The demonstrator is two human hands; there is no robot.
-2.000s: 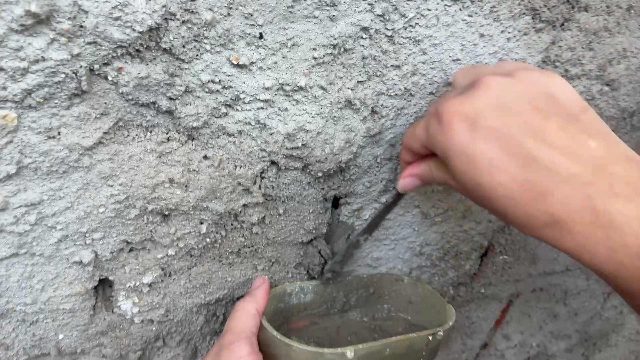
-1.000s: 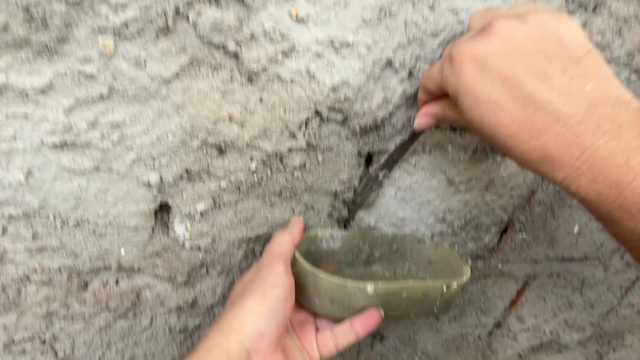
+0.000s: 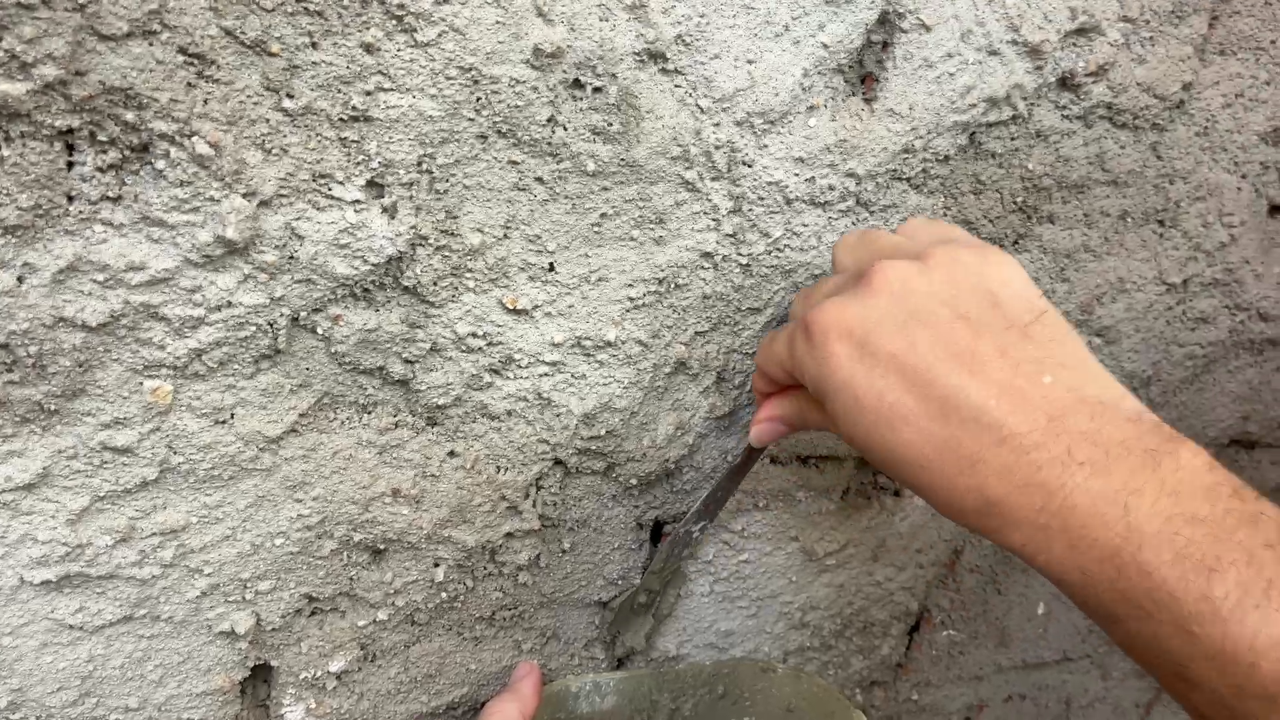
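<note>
My right hand [image 3: 930,360] pinches the handle of a narrow metal spatula [image 3: 700,515], which slants down to the left. Wet grey mortar [image 3: 640,612] coats its blade, and the blade lies against the rough wall beside a small dark hole [image 3: 658,532]. Just under the blade's tip is the rim of a translucent plastic tub [image 3: 690,690], cut off by the bottom edge, so its contents are mostly hidden. Of my left hand only a fingertip [image 3: 515,693] shows, at the tub's left rim.
Rough cement render [image 3: 400,350] covers the wall. It has a dark hole [image 3: 257,685] at lower left, a gap with a reddish spot [image 3: 870,65] at the top, and a crack [image 3: 915,635] at lower right.
The view has shifted, and the tub and my left hand now sit mostly below the frame. The spatula remains in my right hand, near the same small hole.
</note>
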